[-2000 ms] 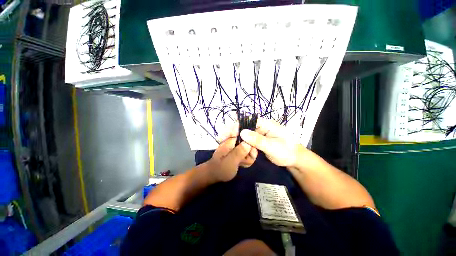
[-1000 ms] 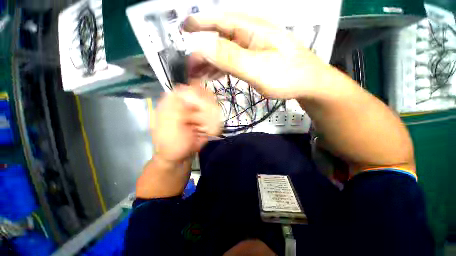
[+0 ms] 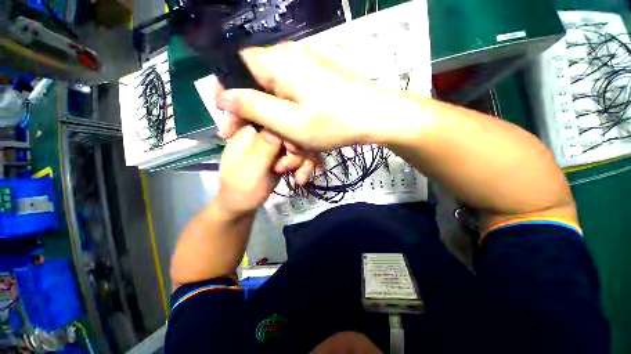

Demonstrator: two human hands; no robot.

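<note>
My left hand (image 3: 250,166) is a closed fist left of centre. My right hand (image 3: 304,97) lies just above it and touches it, thumb and fingers pointing left. A dark bundle of black lead wires (image 3: 241,75) runs between the right thumb and fingers into the left fist; its upper end blurs into the dark machine (image 3: 263,19). I cannot tell whether they touch. The white carrier sheet (image 3: 398,52) lies beneath my hands, partly hidden by the right arm. Loose black leads (image 3: 353,173) tangle on its near part.
A stack of white sheets with black leads (image 3: 149,114) stands at the left, another (image 3: 598,90) at the right. The green bench (image 3: 498,24) has an edge right of the sheet. Blue bins (image 3: 45,294) are at the far left. A badge (image 3: 391,280) hangs at my chest.
Both hands have moved up and left from the sheet's near middle, right hand now above left. The view has shifted, bringing the dark machine into sight at the top.
</note>
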